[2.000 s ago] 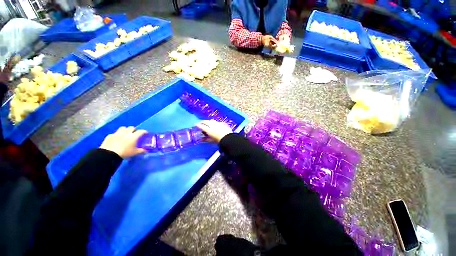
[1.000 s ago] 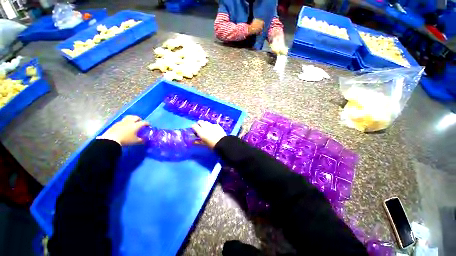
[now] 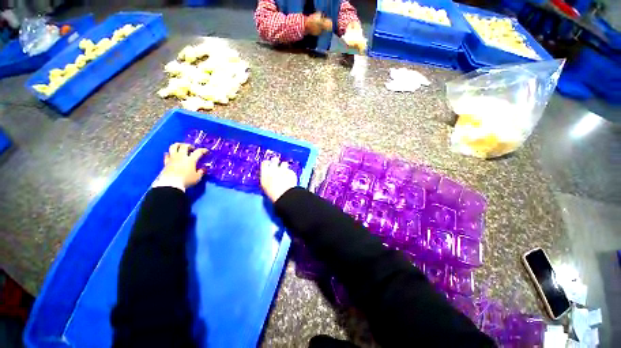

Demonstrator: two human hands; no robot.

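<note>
A row of clear purple moulded parts [image 3: 233, 170] lies in the far end of the blue crate [image 3: 75, 253], beside another purple row along the far wall. My left hand [image 3: 182, 166] grips the row's left end. My right hand [image 3: 278, 178] grips its right end. The fingertips are partly hidden among the parts. No tool can be made out in my right hand. A large block of purple parts [image 3: 402, 211] lies on the speckled worktop [image 3: 299, 95], right of the crate.
Purple trimmings [image 3: 511, 327], a smartphone [image 3: 547, 283] and white scraps [image 3: 585, 326] lie at lower right. A clear bag of pale yellow parts [image 3: 491, 129] stands at right. A pale yellow heap [image 3: 206, 73] lies beyond the crate. A person's hands [image 3: 354, 37] and more blue crates [image 3: 415, 42] are across the table.
The purple row held between my hands above the crate has moved to the far end and down beside the other row. The view has shifted, and both hands still hold the row.
</note>
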